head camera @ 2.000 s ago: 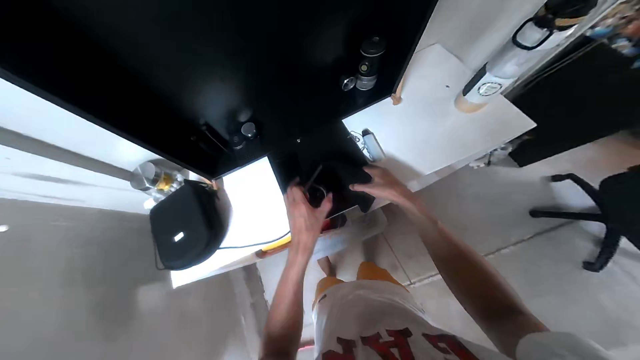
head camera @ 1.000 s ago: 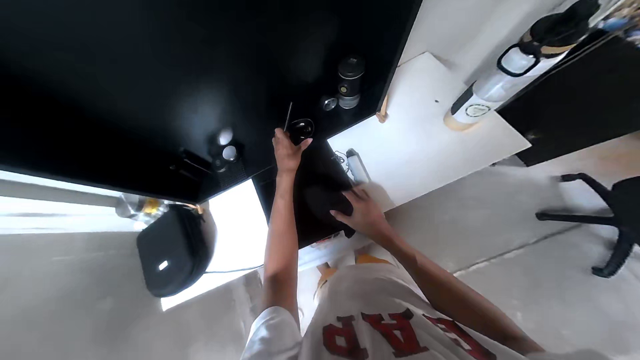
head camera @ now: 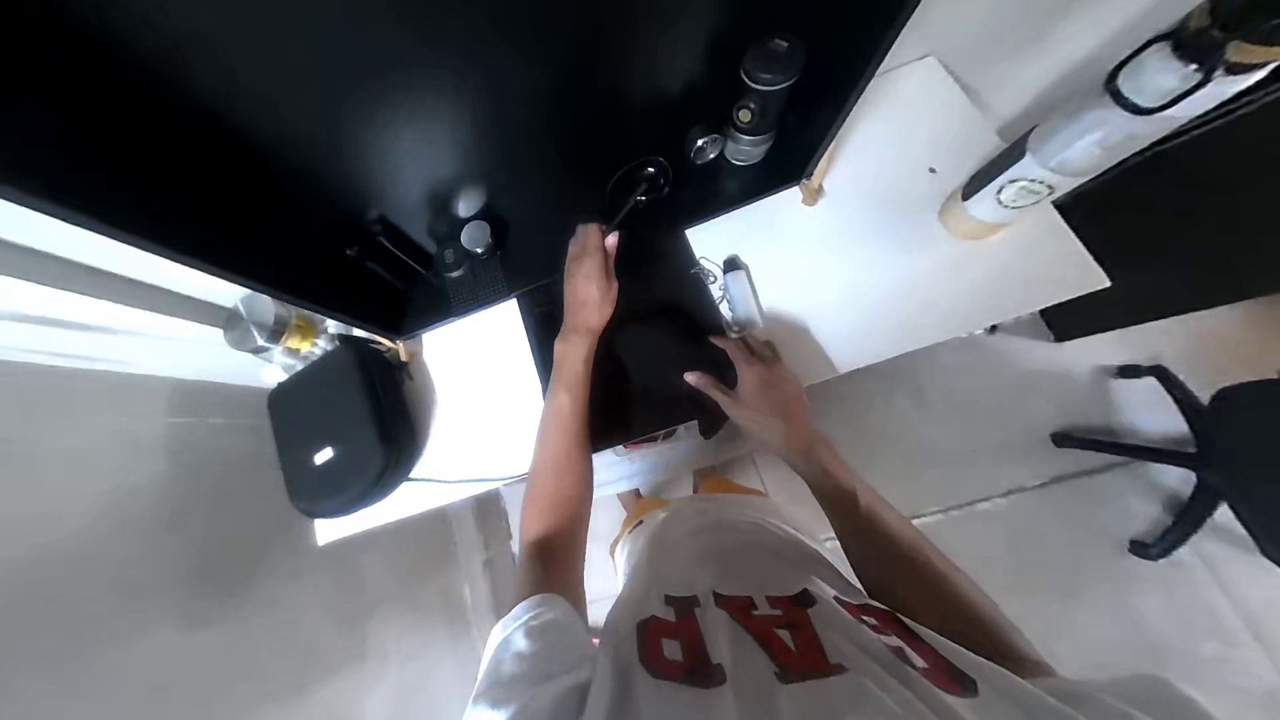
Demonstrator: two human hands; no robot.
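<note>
My left hand (head camera: 590, 280) is shut on the thin dark handle of a small utensil, which reaches into a round, shiny black dish (head camera: 640, 182) on the black surface (head camera: 560, 90). My right hand (head camera: 755, 385) rests at the right edge of a black mat or cloth (head camera: 650, 360), thumb and fingers apart; whether it grips the black material cannot be made out. A black and silver cylindrical device (head camera: 763, 100) and a small round metal piece (head camera: 705, 146) are right of the dish. Left of my left hand are a round silver-topped item (head camera: 476, 237) and a dark slim object (head camera: 400, 242).
A small white device (head camera: 741, 293) with a cord lies on the white tabletop (head camera: 880, 250) at right. A tall clear bottle (head camera: 1060, 150) stands beyond it. At left are a black zip case (head camera: 335, 430) and a clear container (head camera: 265, 325). A black chair base (head camera: 1180, 450) stands at far right.
My left hand has moved from the black mat forward to the round dish with the thin utensil. My right hand stays near the mat's right side.
</note>
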